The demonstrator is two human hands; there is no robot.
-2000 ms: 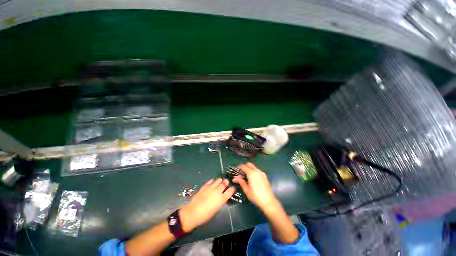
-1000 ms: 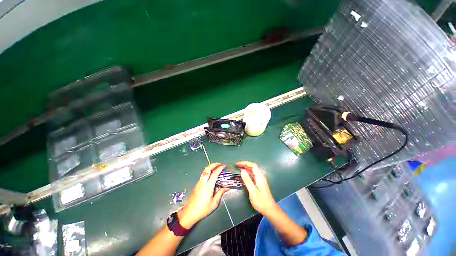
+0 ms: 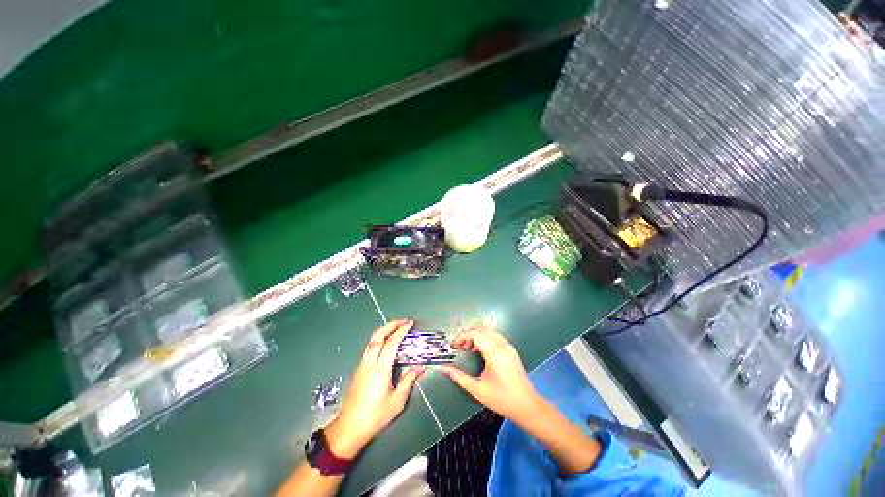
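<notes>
A bundle of small leaded components [image 3: 424, 347], purple, white and dark, lies between my two hands over the green bench. My left hand [image 3: 374, 381] holds its left end with thumb and fingers. My right hand [image 3: 492, 369] has its bent fingertips at the right end. Both hands are bare, with a dark watch on the left wrist. Whether the bundle rests on the bench cannot be told. A small loose cluster of parts [image 3: 327, 393] lies left of my left hand.
A black fan [image 3: 406, 254] and a white round jar [image 3: 467, 219] stand at the pale rail. Green circuit boards [image 3: 549, 247] lie beside a black soldering station [image 3: 606, 233] with a cord. Clear trays stand stacked [image 3: 718, 116] at right; others lie at left [image 3: 146, 320] and lower right [image 3: 767, 359].
The view has turned and shifted, so the bench items appear further left. My hands stay around the components, now seen more openly, with the right fingers more bent.
</notes>
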